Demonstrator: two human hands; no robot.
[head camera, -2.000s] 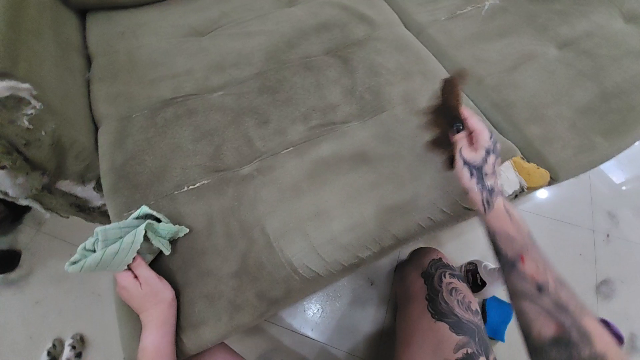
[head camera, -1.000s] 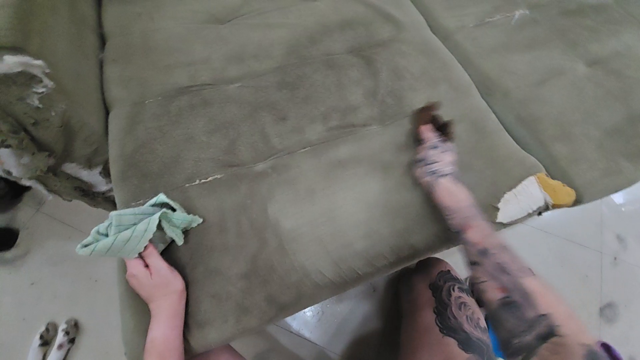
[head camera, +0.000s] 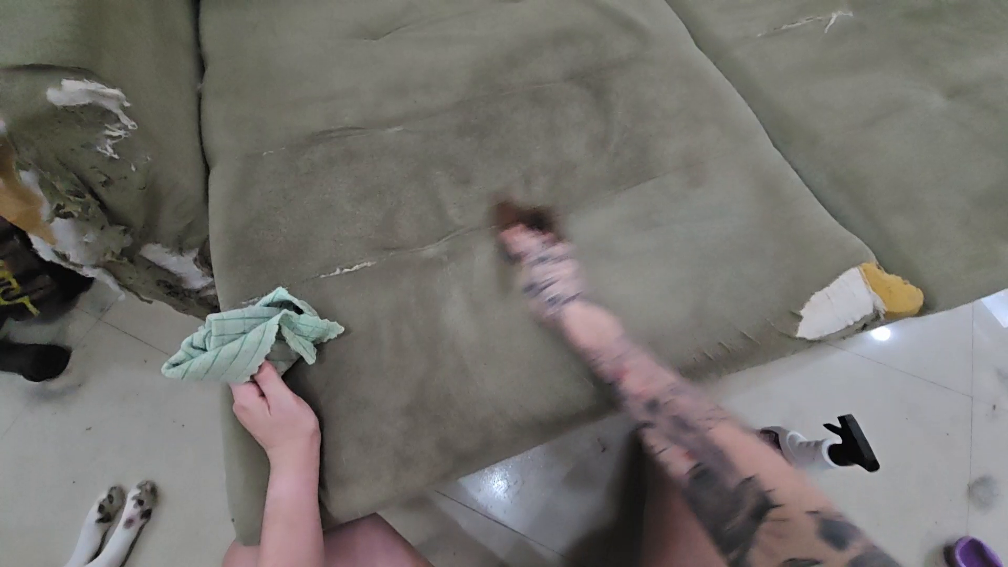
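Note:
My left hand (head camera: 276, 409) grips a green striped cloth (head camera: 244, 339) above the left front edge of a worn olive-green sofa seat cushion (head camera: 441, 331). My right hand (head camera: 543, 264), blurred by motion, is shut on a brown brush (head camera: 524, 214) over the middle of the cushion; the side of the brush that meets the fabric is hidden. Near the brush runs a seam with a small white tear (head camera: 346, 269). Darker patches mark the fabric around it.
At the cushion's right corner, white padding (head camera: 839, 303) and yellow foam (head camera: 894, 290) show through. The sofa's left part (head camera: 94, 197) is badly torn. A spray bottle (head camera: 827, 449) lies low at the right. An animal's white paws (head camera: 126, 504) rest on the tiled floor at lower left.
My right hand has moved left across the cushion with the brush, from near its right side to its middle. My left hand still holds the cloth at the left edge.

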